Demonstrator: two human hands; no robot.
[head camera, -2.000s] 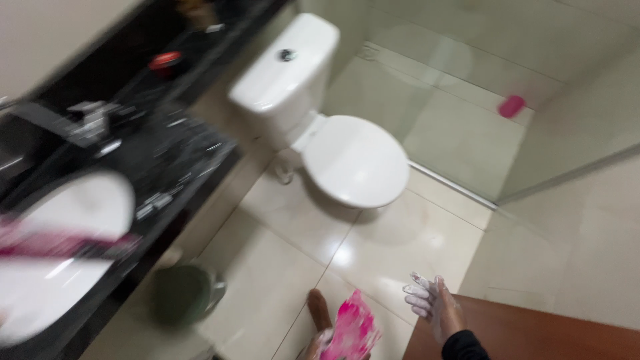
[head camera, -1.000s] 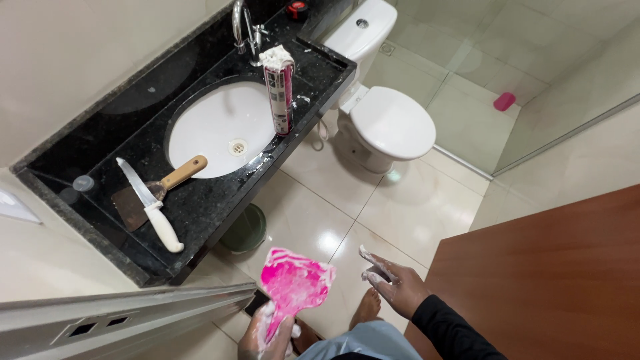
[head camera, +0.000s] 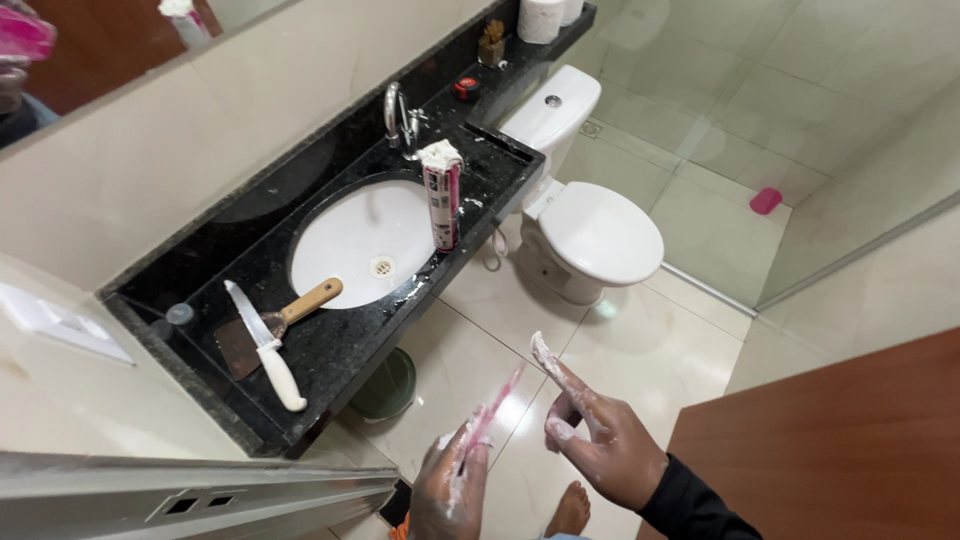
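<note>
My left hand (head camera: 454, 476), smeared with white paste, grips a pink plastic piece (head camera: 495, 405) that shows edge-on. To its right, my right hand (head camera: 600, 435) holds nothing; its forefinger points up with a lump of white paste on the tip, the other fingers curled. A printed pink-and-white tube-shaped package (head camera: 442, 206), topped with white paste, stands upright at the edge of the white sink basin (head camera: 345, 225). A wooden-handled scraper (head camera: 311, 300) and a white-handled knife (head camera: 279, 375), its blade across the scraper, lie on the black stone counter (head camera: 337, 356).
Behind the basin rises a chrome faucet (head camera: 393, 112). Farther along are a red-and-black tape measure (head camera: 466, 88), a small plant pot (head camera: 491, 46) and white rolls (head camera: 540, 19). A toilet (head camera: 600, 232), green bin (head camera: 386, 386), glass partition (head camera: 675, 135) and wooden door (head camera: 825, 435) surround the floor.
The pink piece in my left hand has turned from its broad face to edge-on. My right forefinger now points up, with paste on its tip.
</note>
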